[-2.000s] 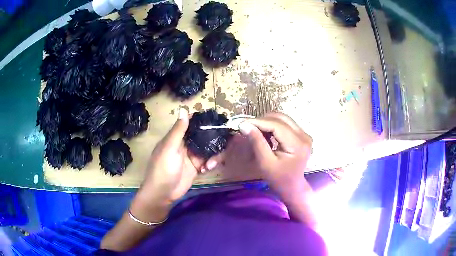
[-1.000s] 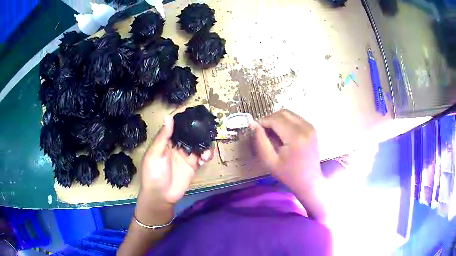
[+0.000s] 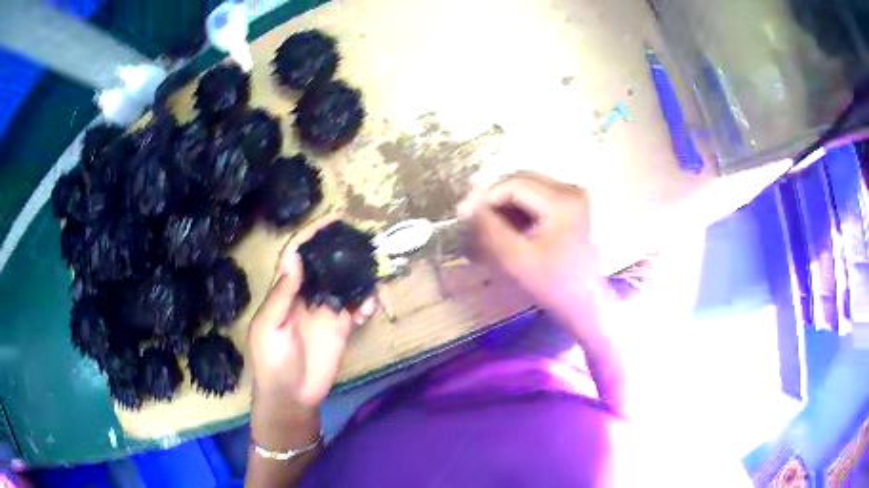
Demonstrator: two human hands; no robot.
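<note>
A glossy black spiky ball (image 3: 339, 266) with a smoother side facing up rests in my left hand (image 3: 307, 334), fingers around its underside. My right hand (image 3: 522, 229) is to the right, apart from the ball, and partly blurred. Its fingertips pinch a thin pale end of the small pointed tool (image 3: 408, 235). The tool's white oval middle lies between the hands, and its yellowish end is beside the ball's right edge. I cannot tell whether that end touches the ball.
A pile of black spiky balls (image 3: 162, 210) covers the left of the tan cardboard (image 3: 429, 324). Two loose balls lie at the back. A blue-handled tool (image 3: 675, 112) and a small teal scrap (image 3: 617, 115) lie at right. White crumpled pieces (image 3: 131, 91) are at back left.
The right hand has moved back from the ball, and the tool has left its top. The left hand has turned the ball smooth side up. The whole view has shifted and tilted.
</note>
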